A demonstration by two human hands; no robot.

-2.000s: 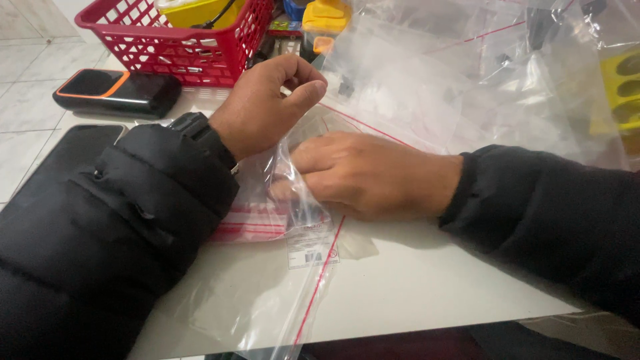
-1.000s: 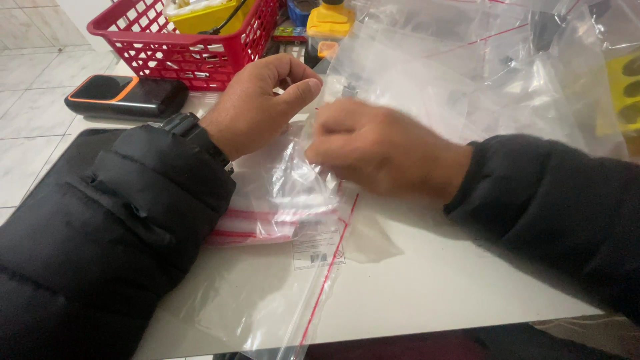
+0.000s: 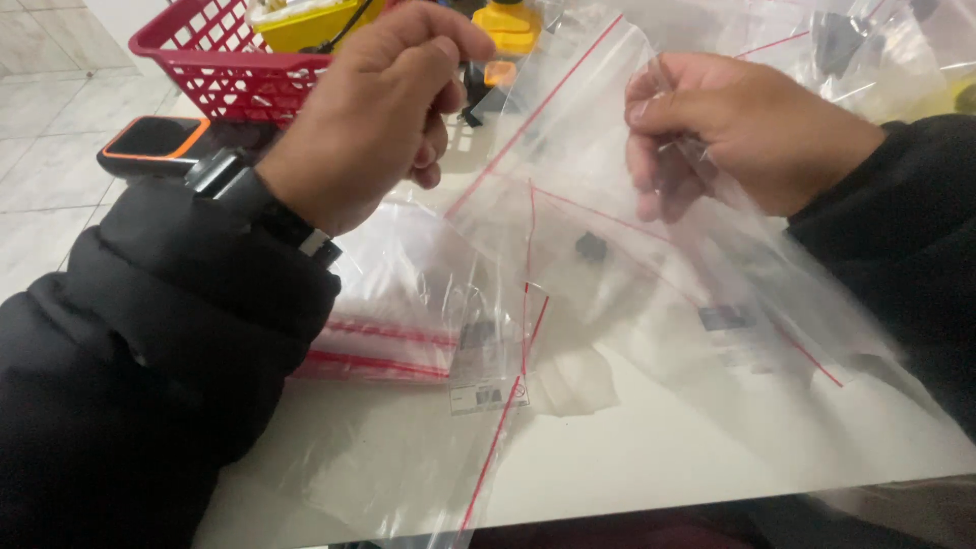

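Note:
My right hand (image 3: 709, 130) pinches a clear plastic zip bag (image 3: 610, 267) with a red seal line, which hangs over the table; a small dark piece (image 3: 591, 246) shows in or behind it. My left hand (image 3: 381, 114) is raised at the upper middle with its fingers curled; whether it holds anything cannot be told. Below my left wrist lies a stack of clear zip bags (image 3: 381, 335) with red seal strips. Another clear bag with a printed label (image 3: 488, 395) lies beside the stack and reaches over the table's front edge.
A red plastic basket (image 3: 229, 84) with a yellow container (image 3: 313, 27) stands at the back left. Near it lies a black device with an orange rim (image 3: 152, 141). A yellow object (image 3: 507, 27) is at the back. More clear bags (image 3: 877, 53) lie at the back right of the white table (image 3: 648, 457).
My right hand has moved right and up, away from the stack, with a clear zip bag now spread out from it. My left hand stays raised near the basket.

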